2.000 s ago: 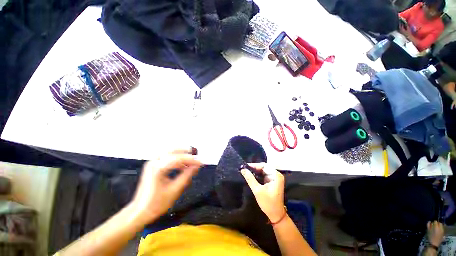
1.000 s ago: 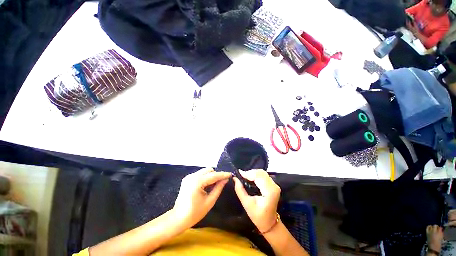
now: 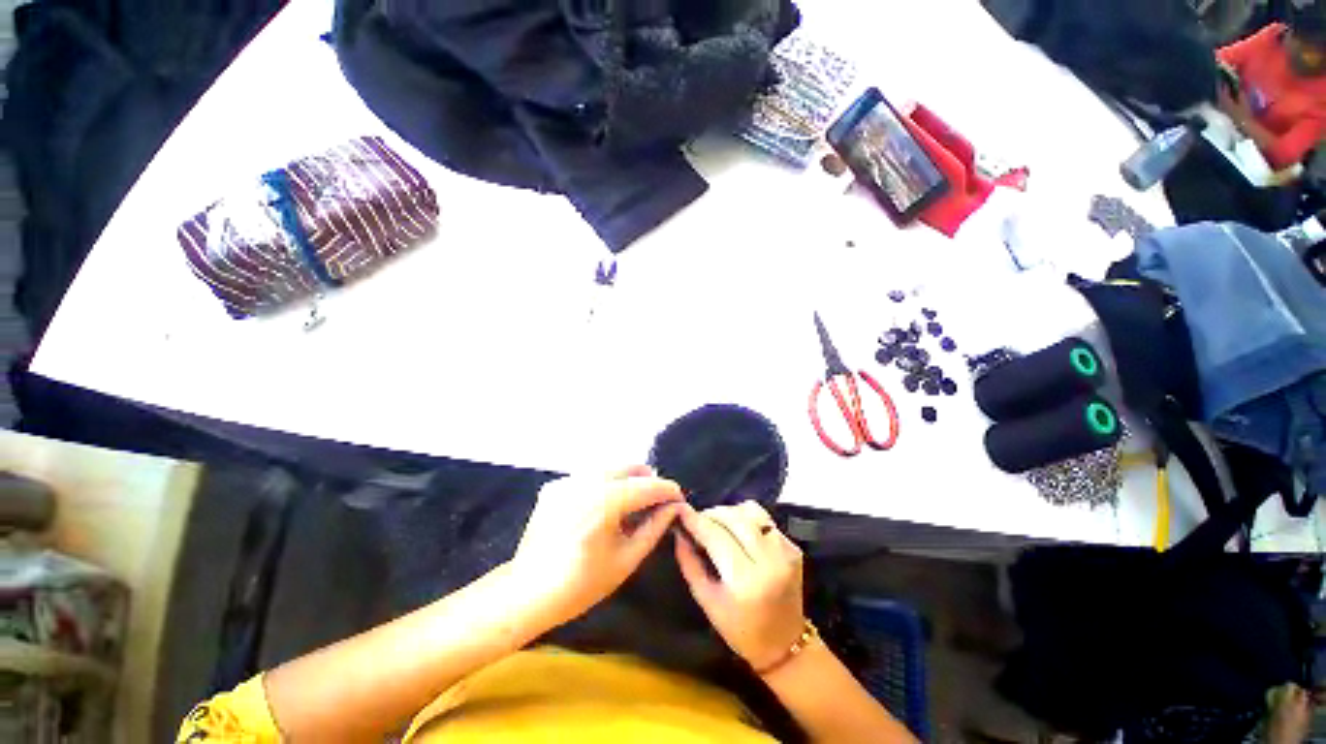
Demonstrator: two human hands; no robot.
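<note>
The black garment's round, open cuff (image 3: 720, 454) stands at the near edge of the table, with dark cloth hanging below over the lap. My left hand (image 3: 596, 535) is at the cuff's near left rim, thumb and fingertips pinched together. My right hand (image 3: 745, 570) grips the near rim of the cuff, its fingertips touching those of my left hand. A needle or thread cannot be made out between the fingertips, so what my left hand pinches is unclear.
Red-handled scissors (image 3: 854, 413) and black buttons (image 3: 916, 353) lie right of the cuff, then two black thread cones (image 3: 1050, 427). A striped bundle (image 3: 308, 228), garment pile (image 3: 538, 87) and smartphone (image 3: 889, 157) lie farther back. A person (image 3: 1280, 90) sits far right.
My left hand was raised away left of the cuff, then came to its rim and stays there. My right hand stays on the cuff. The view has shifted slightly.
</note>
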